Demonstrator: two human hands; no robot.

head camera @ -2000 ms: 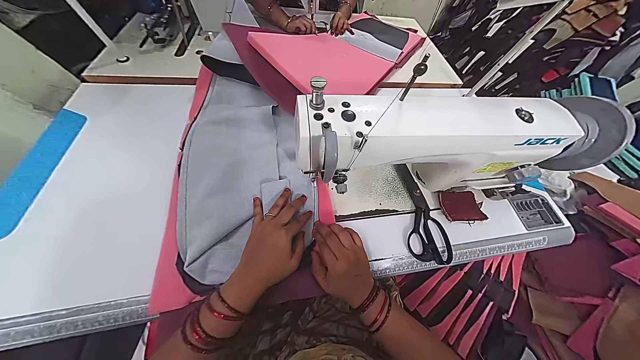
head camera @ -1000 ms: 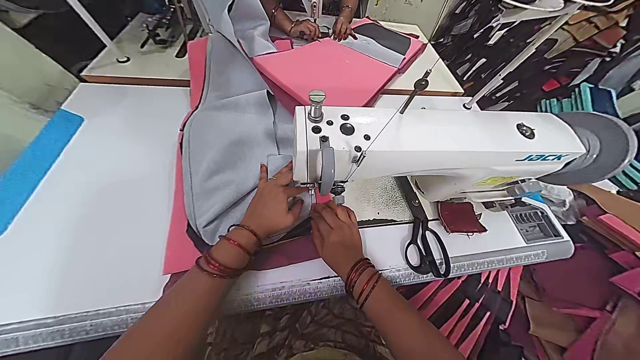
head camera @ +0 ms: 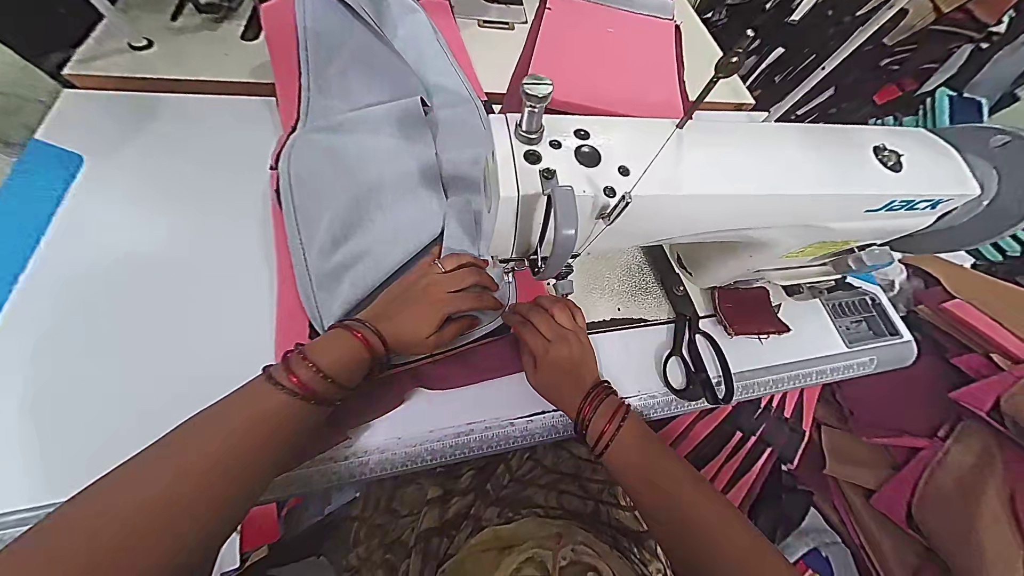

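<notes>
A white Jack sewing machine (head camera: 720,168) stands at the centre right, its needle area low at its left end. Grey fabric with pink backing (head camera: 368,176) lies left of the machine head. My left hand (head camera: 436,308) presses flat on the fabric's lower edge, fingers spread beside the presser foot. My right hand (head camera: 556,344) has its fingertips together on the fabric edge just in front of the needle area; whether they pinch it is hidden. Maroon fabric (head camera: 464,368) shows under both hands along the table's front.
Black-handled scissors (head camera: 696,360) and a maroon fabric scrap (head camera: 750,310) lie on the machine bed. A ruler strip (head camera: 496,436) runs along the front edge. Cut fabric pieces (head camera: 944,448) are heaped at lower right. Pink fabric (head camera: 612,56) lies on the table behind.
The grey fabric has turned and shifted, and more of it now stretches away behind the machine head. Both hands remain near the needle. The co-worker's hands have left the view.
</notes>
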